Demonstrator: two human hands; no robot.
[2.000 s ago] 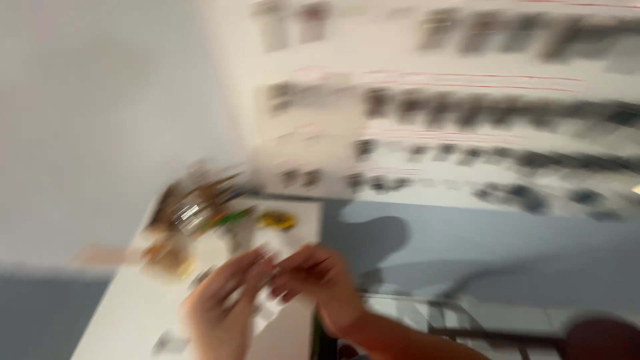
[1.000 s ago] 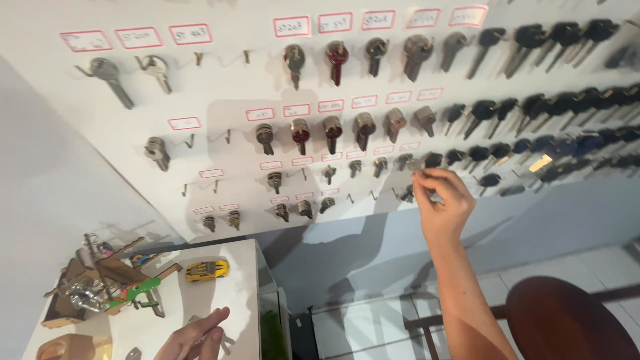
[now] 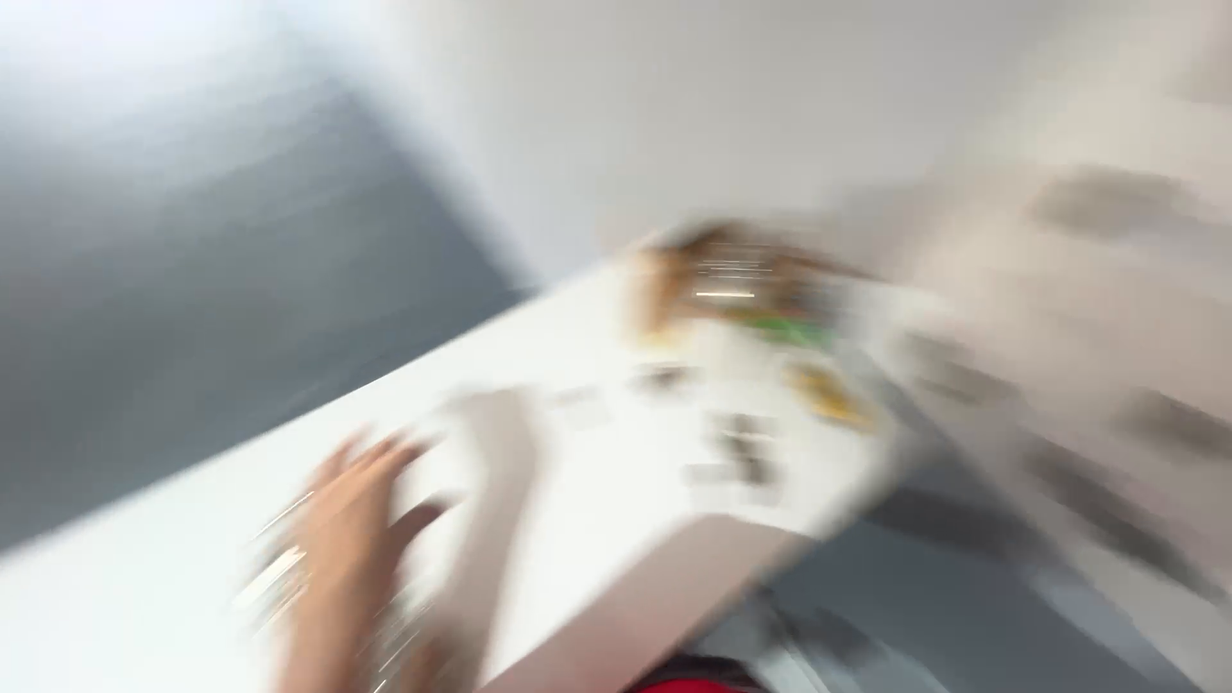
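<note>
The head view is heavily blurred. My left hand (image 3: 361,520) is over the left part of the white table (image 3: 587,500), fingers spread, with nothing visible between them. Shiny, blurred items (image 3: 279,577) lie beside its wrist. My right hand is out of the picture. Farther along the table lie small dark items (image 3: 746,448) that look like keys, and a yellow toy car (image 3: 828,393) near the far right edge.
A brown box-like holder (image 3: 727,265) with mixed items stands at the table's far corner, a green item (image 3: 784,329) beside it. The white key board (image 3: 1088,318) rises on the right, with blurred dark keys hanging.
The view has swung left from the key board to the table. My right hand, at the hanging keys one second ago, has left the picture. My left hand now shows with fingers spread.
</note>
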